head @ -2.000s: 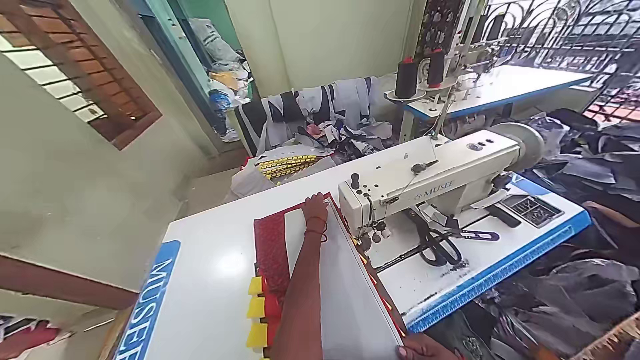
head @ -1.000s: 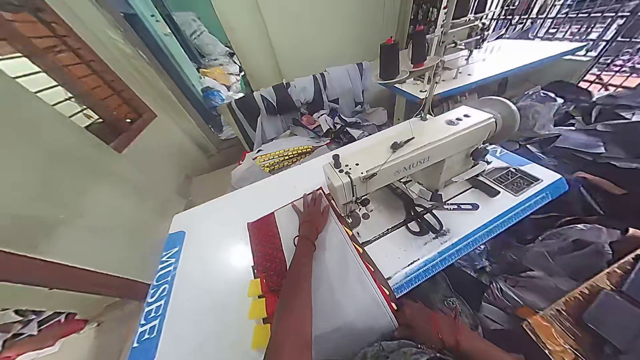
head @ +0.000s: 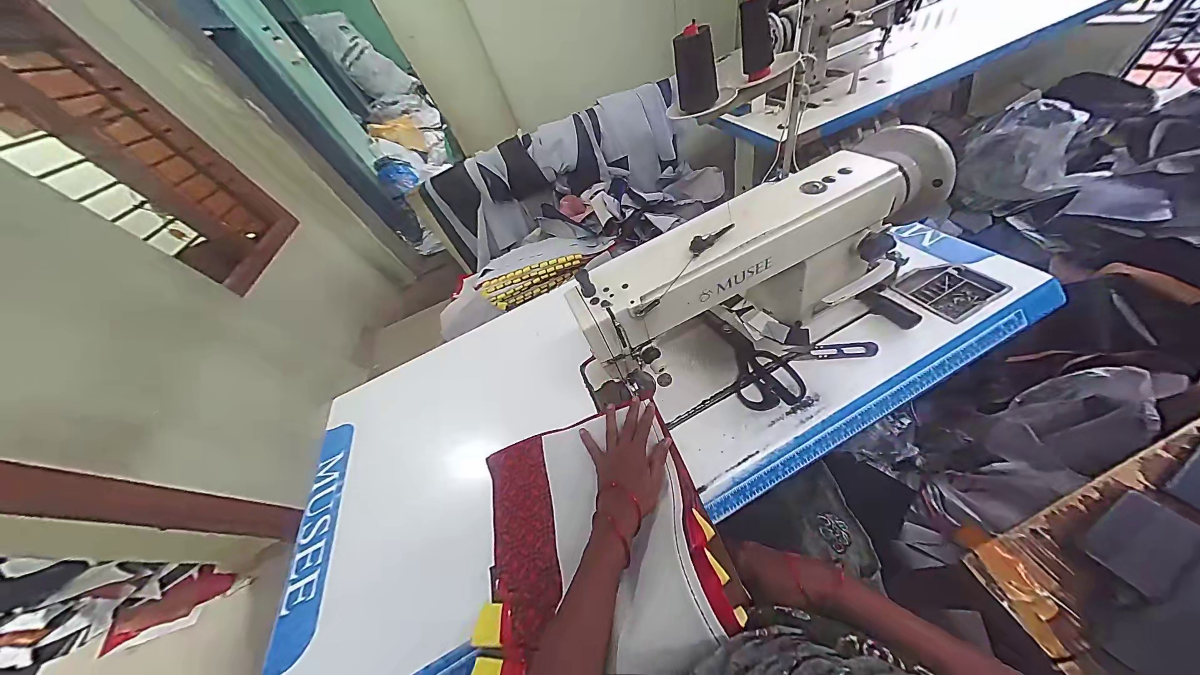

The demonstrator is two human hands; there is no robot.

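Observation:
My left hand (head: 630, 459) lies flat, fingers spread, on a light grey fabric panel (head: 577, 478) with a red patterned band (head: 523, 506), red edging and yellow tabs. Its fingertips are just in front of the needle area of a white Musee sewing machine (head: 731, 253). The panel's upper corner reaches the presser foot (head: 639, 384). My right hand (head: 741, 567) is at the panel's right edge, near the yellow tabs; its fingers are mostly hidden, so its grip cannot be told. Black-handled scissors (head: 771, 380) and a small thread snipper (head: 844, 351) lie beside the machine.
The white table (head: 412, 478) has a blue edge with a measuring scale. Black thread cones (head: 696, 70) stand behind the machine. Fabric strips (head: 562, 155) hang beyond the table, near yellow-edged pieces (head: 532, 279). Plastic bags and dark cloth (head: 1078, 412) lie at right, beside a wooden box edge (head: 1031, 553).
The panel has turned and its upper corner is now at the presser foot. Yellow tabs now show along its right edge near my right hand. The view has shifted.

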